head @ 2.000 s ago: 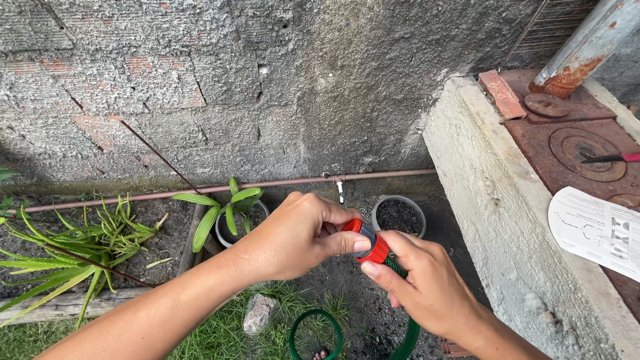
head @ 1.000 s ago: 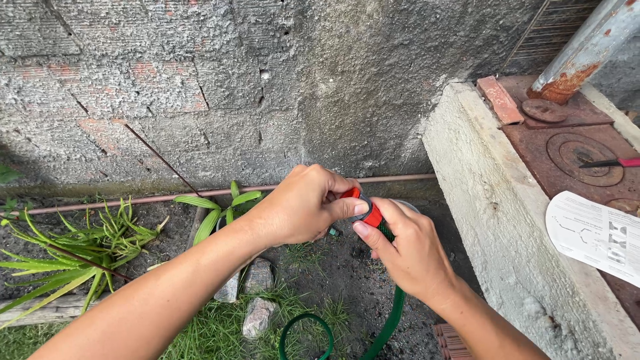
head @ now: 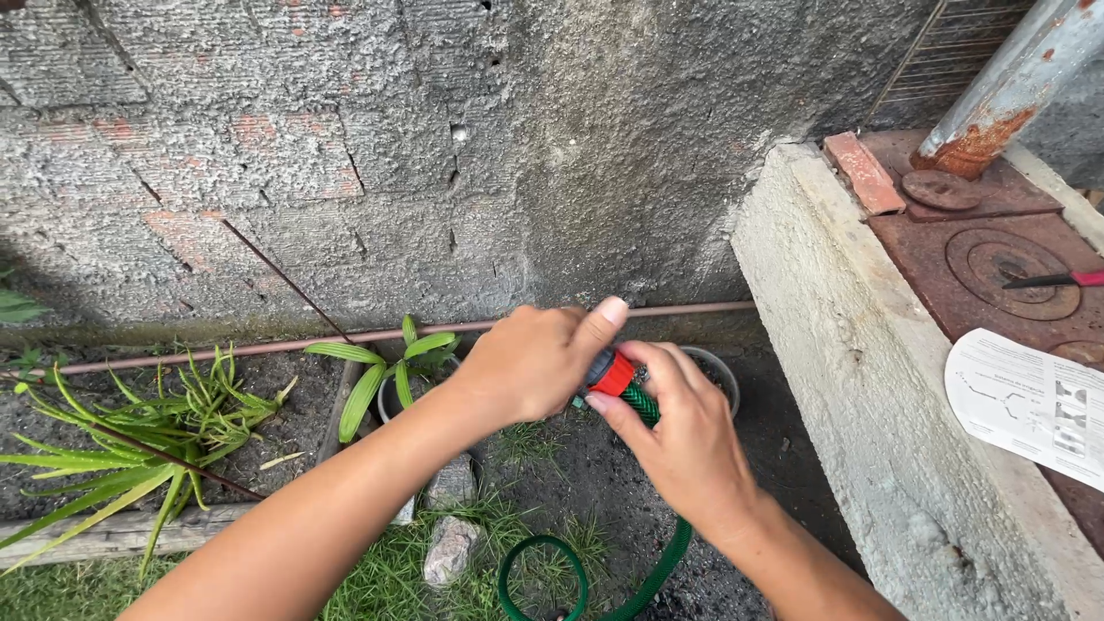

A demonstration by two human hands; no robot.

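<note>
A red and grey plastic hose connector (head: 611,374) sits on the end of a green garden hose (head: 662,562), between my two hands. My left hand (head: 543,358) is closed around the connector's grey end, thumb raised, and hides much of it. My right hand (head: 681,423) pinches the red collar between thumb and fingers, where the hose comes out. Below the hands the hose runs down to the ground, and a loop of green hose lies over the grass and soil.
A concrete ledge (head: 828,345) at the right bears rusty iron stove plates (head: 975,250), a brick piece (head: 864,172), a knife (head: 1048,280) and a printed sheet (head: 1026,405). A pipe (head: 285,346) runs along the rough wall. Potted plants, aloe (head: 129,457) and stones (head: 453,550) stand lower left.
My left thumb has lifted off the connector and now points up. My right hand's fingers have shifted around the red collar, and more of the hose just below it shows.
</note>
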